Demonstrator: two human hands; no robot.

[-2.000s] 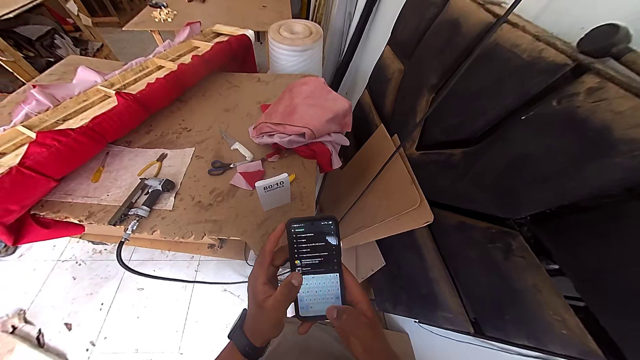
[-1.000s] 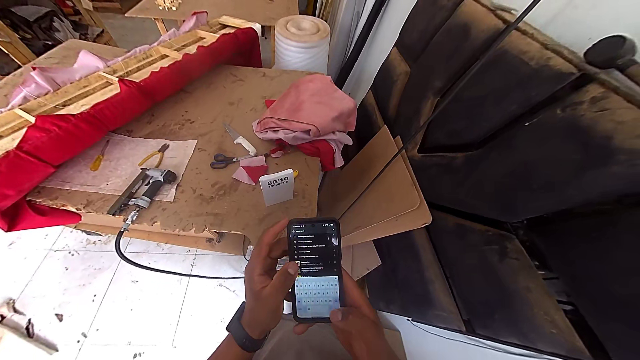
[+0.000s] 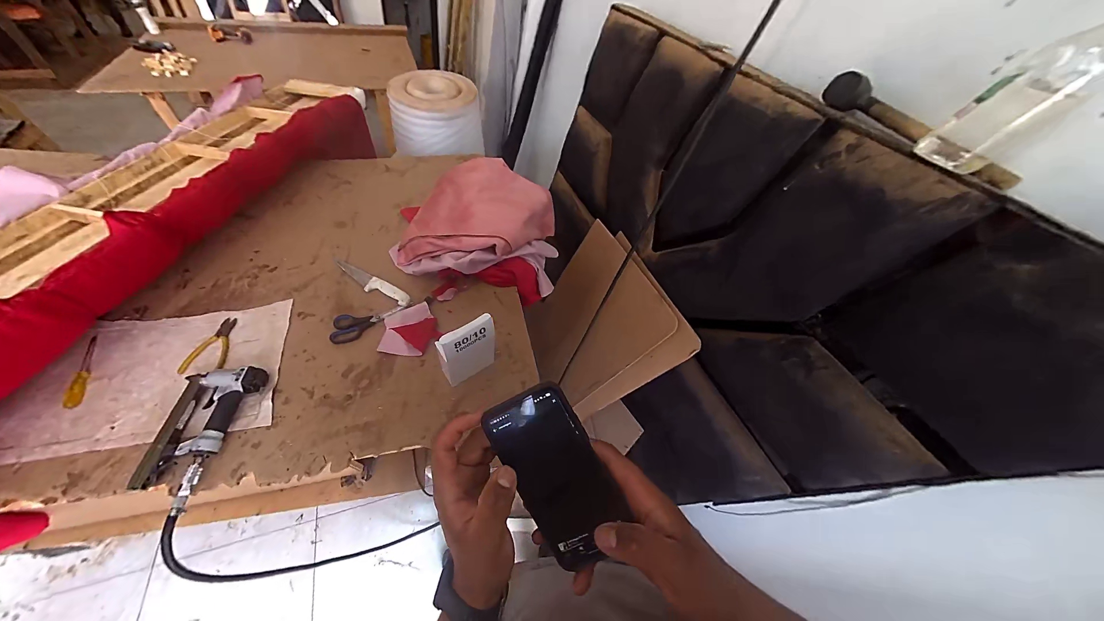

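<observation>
A black smartphone (image 3: 556, 474) with a mostly dark screen is held between both hands, tilted, below the table's near edge. My left hand (image 3: 479, 509) grips its left side, thumb at the edge, a dark watch on the wrist. My right hand (image 3: 642, 535) holds the lower right side, thumb over the bottom of the screen. On the table beyond stand a white box bearing print (image 3: 467, 349), dark-handled scissors (image 3: 354, 328), a white-handled knife (image 3: 376, 283) and fabric scraps (image 3: 409, 331). A pneumatic staple gun (image 3: 216, 414) lies farther left, near yellow-handled pliers (image 3: 209, 347) and a screwdriver (image 3: 79, 375).
A wooden frame with red fabric (image 3: 198, 207) spans the table's left side. Folded pink cloth (image 3: 479, 216) lies at the far right corner, a white roll (image 3: 434, 112) behind it. Cardboard sheets (image 3: 638, 319) lean beside dark padded panels (image 3: 776, 216). A black air hose (image 3: 285, 571) crosses below the table.
The phone's screen has gone from a lit list and keyboard to mostly dark. The phone has tilted, its top leaning left. My left thumb has moved from over the screen to its left edge.
</observation>
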